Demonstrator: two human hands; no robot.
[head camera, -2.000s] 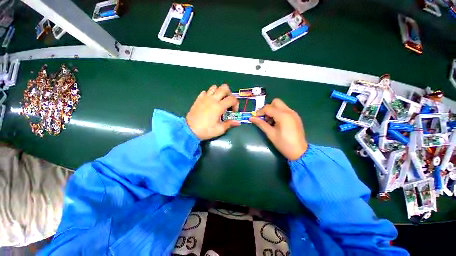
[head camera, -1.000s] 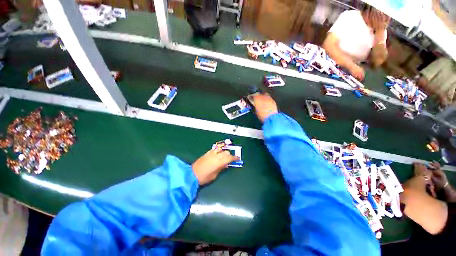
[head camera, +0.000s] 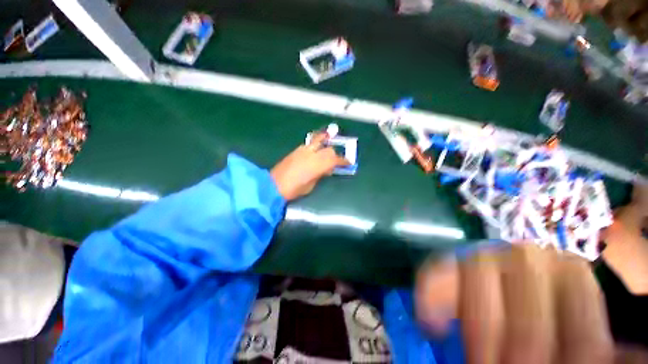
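Note:
A white housing frame (head camera: 352, 151) with a blue battery along its near edge lies on the dark green bench in front of me. My left hand (head camera: 309, 168) is on its left side, with fingers over the frame. My right hand (head camera: 522, 306) is large and blurred at the lower right, close to the camera. Its fingers point up, and whether it holds anything cannot be told. A tangled heap of unfinished units (head camera: 547, 206), white frames with blue cells, lies at right. One frame (head camera: 401, 141) lies at the heap's left edge by the rail.
The small-parts heap (head camera: 44, 138) is at far left. A pale rail (head camera: 263, 92) crosses behind the bench, with a slanted post (head camera: 106, 37). Single units (head camera: 327, 60) lie on the belt beyond. Another person's arm (head camera: 629, 245) is at the right edge.
My right hand has come back from over the belt to near the camera. My left hand remains on the frame. The view has tilted down, and a frame now shows left of the heap.

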